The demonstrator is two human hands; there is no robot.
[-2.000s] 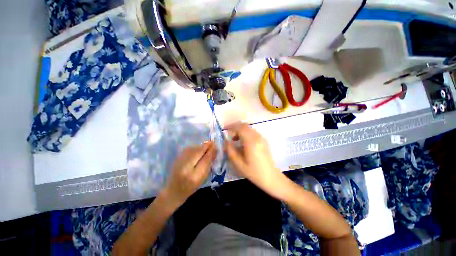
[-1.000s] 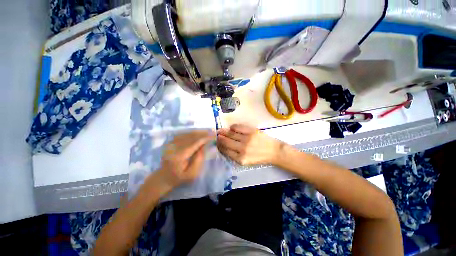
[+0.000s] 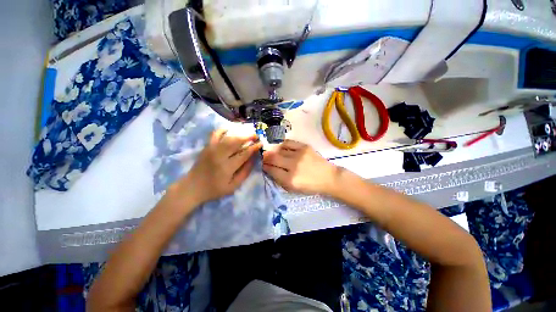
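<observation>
A pale floral fabric piece (image 3: 235,213) lies under my hands on the white table and hangs over its front edge. Its right edge runs up towards the needle area of the sewing machine (image 3: 268,117). My left hand (image 3: 224,163) grips the fabric edge just left of and below the presser foot. My right hand (image 3: 297,167) pinches the same edge from the right, fingertips close to my left hand's. The fingers hide most of the narrow dark-blue strip at the edge. The needle itself is too small to tell.
Scissors with yellow and red loops (image 3: 370,114) lie on the machine bed, with black scraps (image 3: 411,120), a red-handled tool (image 3: 438,144) and a red stick (image 3: 481,135) farther right. Blue floral fabric (image 3: 100,103) lies at left. More floral fabric (image 3: 384,268) hangs below the table.
My left hand has moved up and right to the fabric edge near the presser foot. My right hand has closed on the edge and moved slightly up. The fabric has shifted with them.
</observation>
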